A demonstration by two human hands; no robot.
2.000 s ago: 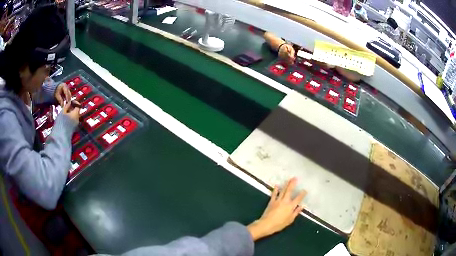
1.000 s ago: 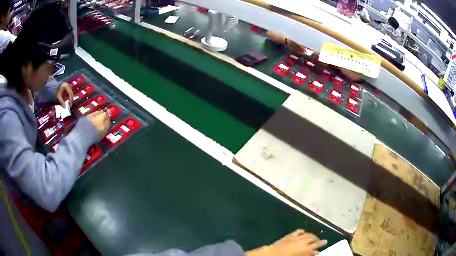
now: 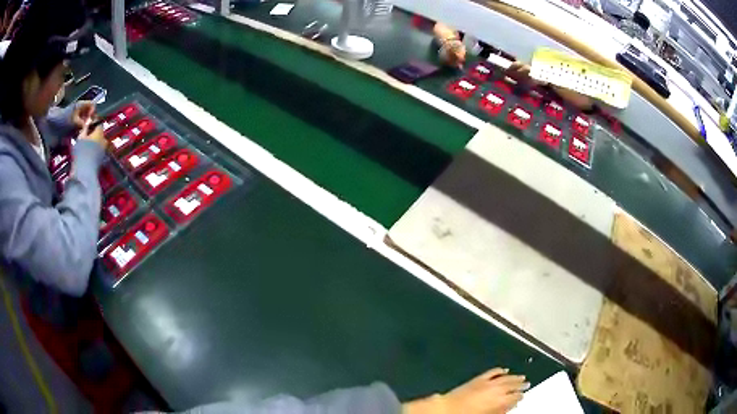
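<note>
A plain white sheet (image 3: 556,398) lies on the dark green bench top at the bottom edge, partly cut off by the frame. My left hand (image 3: 485,394) is at its left edge, back of the hand up, fingers extended to the right. The fingertips meet or overlap the sheet's edge; the thumb and the underside of the hand are hidden, so a grip cannot be told. My right hand is out of the picture.
A pale board (image 3: 517,242) and a tan wooden board (image 3: 654,323) lie on the green conveyor (image 3: 307,121). A person at left works over a clear tray of red units (image 3: 198,196). Another person's hand (image 3: 449,47) is by a tray opposite. A small white fan (image 3: 352,46) stands beyond.
My left hand has come off the pale board's near edge and moved down and right to the white sheet. The view has shifted slightly. The person at left has drawn a hand back from the tray.
</note>
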